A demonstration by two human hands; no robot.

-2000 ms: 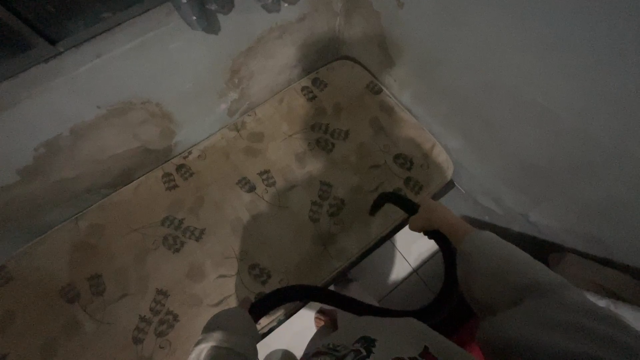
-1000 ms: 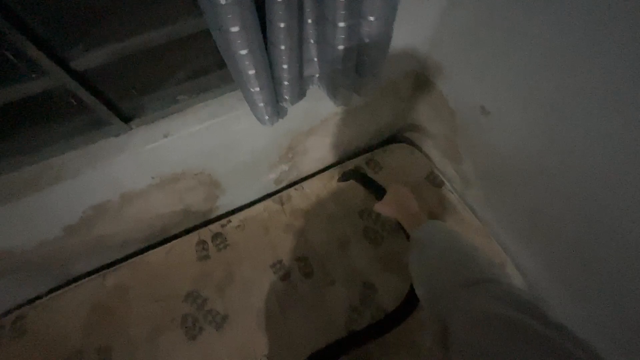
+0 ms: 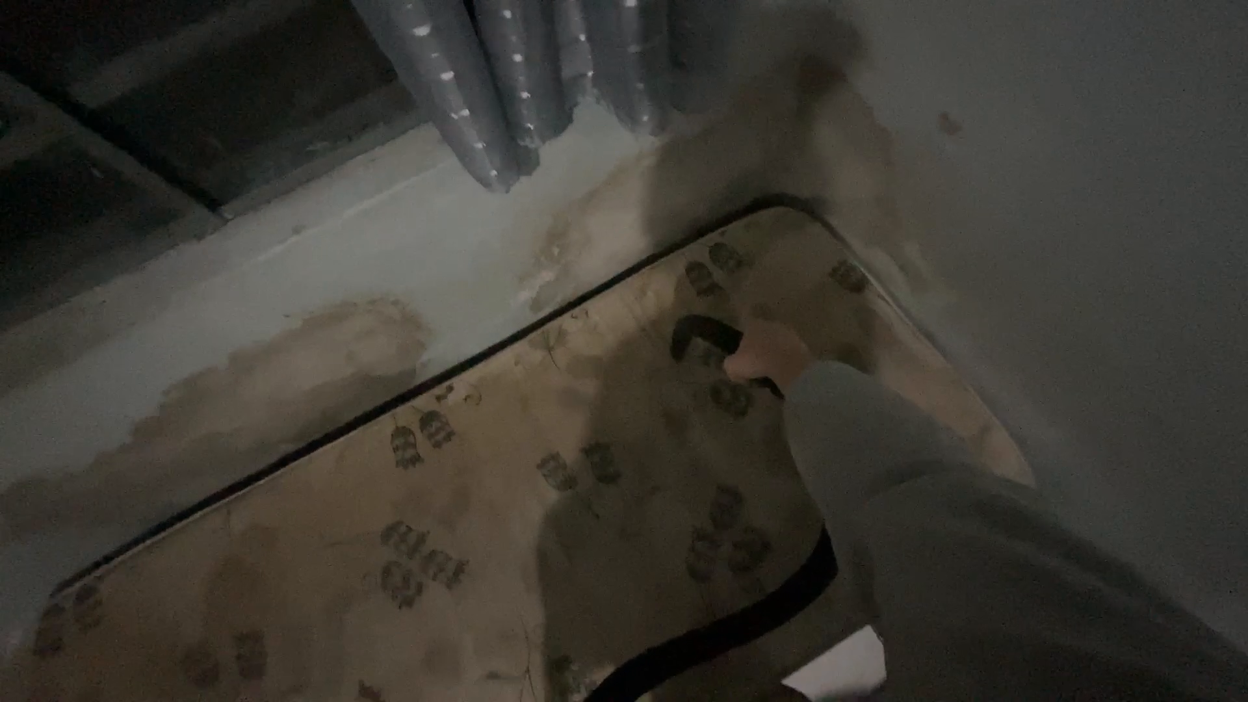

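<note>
My right hand point(image 3: 772, 355), in a grey sleeve, is closed on one end of a black strap-like band point(image 3: 707, 334) over the far part of a mattress point(image 3: 487, 526). The band's curved end sticks out to the left of my fingers. Another stretch of the band runs from under my forearm to the bottom edge; the sleeve hides the part between. Dark flower prints and stains mark the beige mattress cover, which has a dark edging. My left hand is out of view.
Beyond the mattress stands a wall point(image 3: 468, 234) with brown damp patches and peeling paint. A grey-blue curtain point(image 3: 517, 88) hangs beside a dark barred window point(image 3: 195, 97). A plain grey wall point(image 3: 1082, 244) rises on the right. The light is dim.
From the mattress's near edge, my right hand has moved with the band toward its far corner. The view has shifted toward the window, and more of the curtain shows.
</note>
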